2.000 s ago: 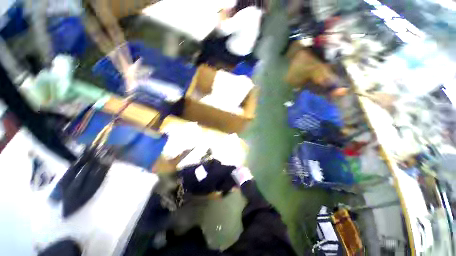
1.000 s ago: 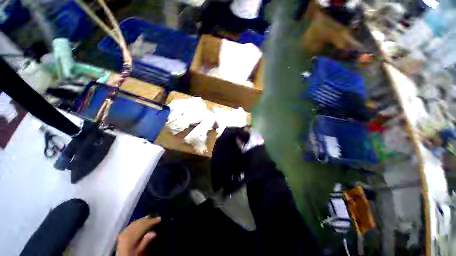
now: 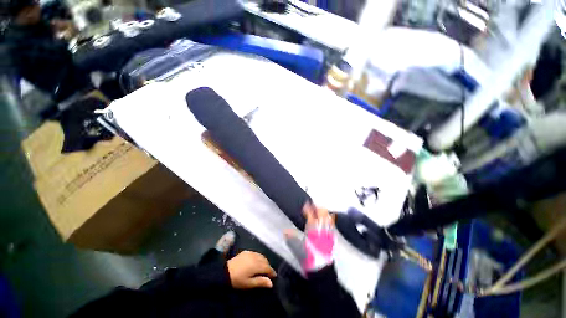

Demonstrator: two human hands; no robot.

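A long black padded pressing arm (image 3: 245,149) lies diagonally over the white-covered table (image 3: 158,118). My right hand (image 3: 318,239), in a pink and grey-white glove, is at the near end of the padded arm; whether it grips anything is unclear. My left hand (image 3: 250,270) is bare, in front of the table's near edge, with fingers partly curled and nothing visible in it. A dark iron (image 3: 360,230) stands just right of my right hand, partly blurred.
A large carton (image 3: 112,192) with black cloth (image 3: 87,127) on top stands at left. Dark-handled scissors (image 3: 367,195) and a maroon rectangle (image 3: 390,151) lie on the table's right part. A black bar crosses at right. A person in dark clothes (image 3: 43,56) is at upper left.
The view has swung from the cartons and aisle to the table. My right hand, earlier with black cloth over the cartons, is now by the padded arm without visible cloth. My left hand's fingers are more curled.
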